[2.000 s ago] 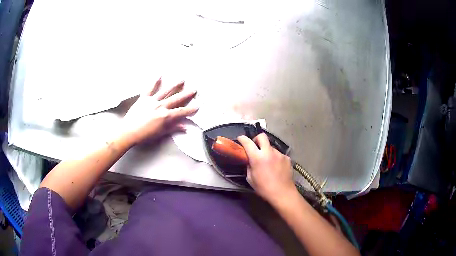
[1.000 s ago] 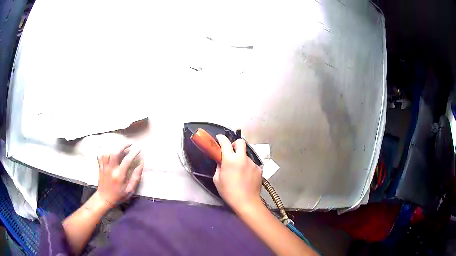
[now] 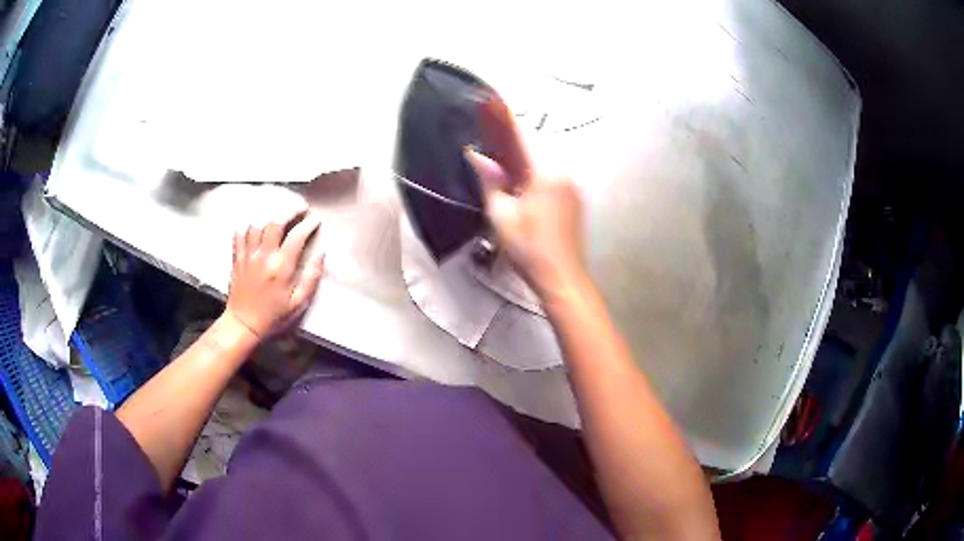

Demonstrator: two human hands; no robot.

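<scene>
The black steam iron is blurred and points away from me over the middle of the pale table. My right hand is shut on its orange-brown handle. White garment pieces with curved edges lie just behind and right of the iron, near the table's front edge. My left hand lies on pale cloth at the table's front left, its fingers slightly bent and apart. Whether its fingertips pinch the cloth cannot be told. A raised cloth edge runs just beyond it.
The pale table cover has loose thread ends. White cloth hangs at the left beside a blue lattice basket. Orange-red loops show beyond the table's right edge. More cloth lies below the front edge.
The iron has moved from the front edge to further up the table and turned its tip away from me. The white pieces behind it are more exposed. The camera view has tilted.
</scene>
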